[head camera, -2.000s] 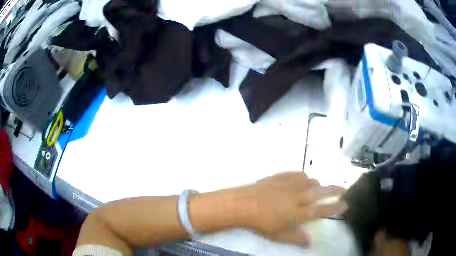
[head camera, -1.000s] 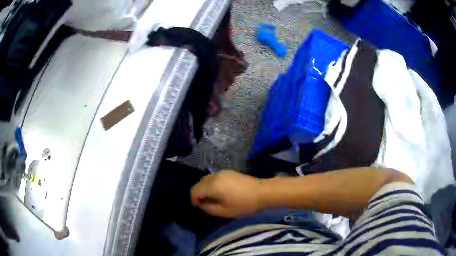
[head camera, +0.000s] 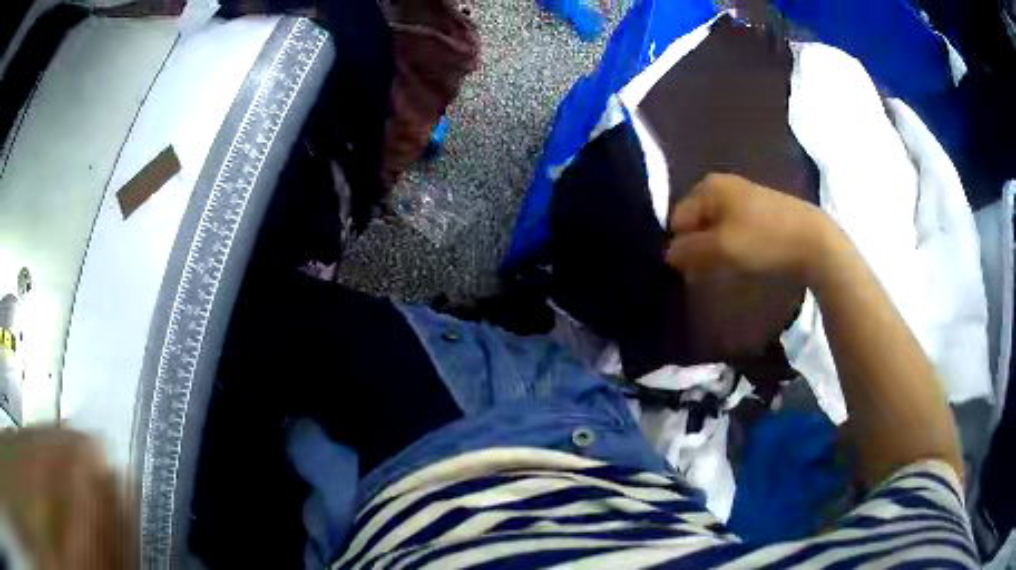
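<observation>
My right hand (head camera: 741, 228) is over the cut bundle at the right, its fingers closed at the edge of a dark cut panel (head camera: 613, 228). The bundle has a brown layer (head camera: 730, 111) and white fabric panels (head camera: 863, 167) beside it. The fingertips are partly hidden by the hand. My left hand (head camera: 67, 501) is blurred and cut off at the lower left edge, over the sewing table (head camera: 106, 290); its fingers cannot be made out.
A measuring tape strip (head camera: 206, 245) runs along the table edge. A small brown patch (head camera: 148, 182) lies on the table. Brown cloth (head camera: 429, 67) hangs off the table end. A blue bin (head camera: 540, 206) stands on the speckled floor (head camera: 501, 123) beside the bundle.
The view has turned from the sewing machine to the floor and bundle at the right. My right hand has moved from above my lap onto the bundle. My left hand has come into view.
</observation>
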